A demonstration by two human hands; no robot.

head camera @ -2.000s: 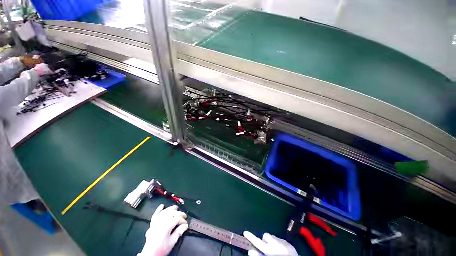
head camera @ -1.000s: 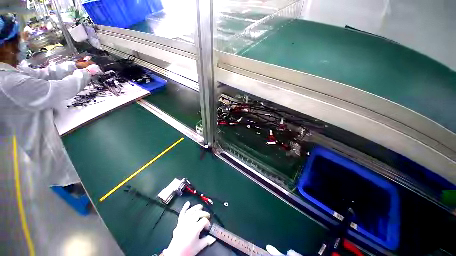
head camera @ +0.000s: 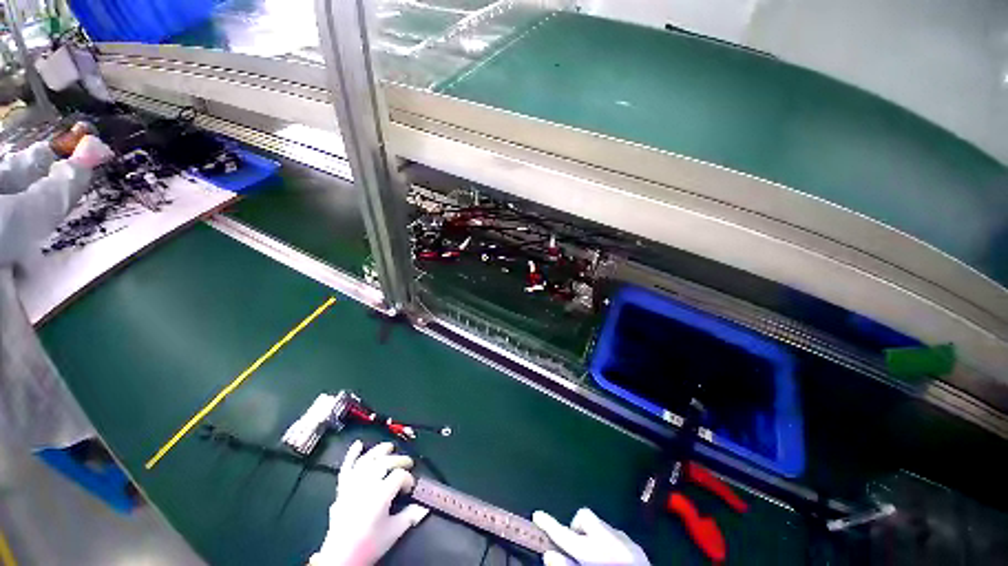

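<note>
A steel ruler (head camera: 478, 512) lies slantwise between my gloved hands at the bottom of the view. My left hand (head camera: 370, 503) holds its left end with thumb and fingers. My right hand (head camera: 586, 542) is at its right end, fingertips on it, cut off by the lower edge. A black wire harness (head camera: 265, 451) lies on the green bench, running under my left hand. Its silver-white connector (head camera: 314, 423) lies just above my left hand, with red and black lead wires (head camera: 381, 420) and a small ring end to the right. What lies under my hands is hidden.
A blue bin (head camera: 699, 378) stands behind the rail. Red-handled pliers (head camera: 699, 511) lie right of my right hand. A heap of harnesses (head camera: 508, 249) lies behind the metal post (head camera: 365, 155). A co-worker's sleeve (head camera: 44, 194) is at the far left, over a white board with dark parts.
The view has swung right since one second ago, so the co-worker is more cut off and the pliers show fully. My right hand shows more and remains at the ruler.
</note>
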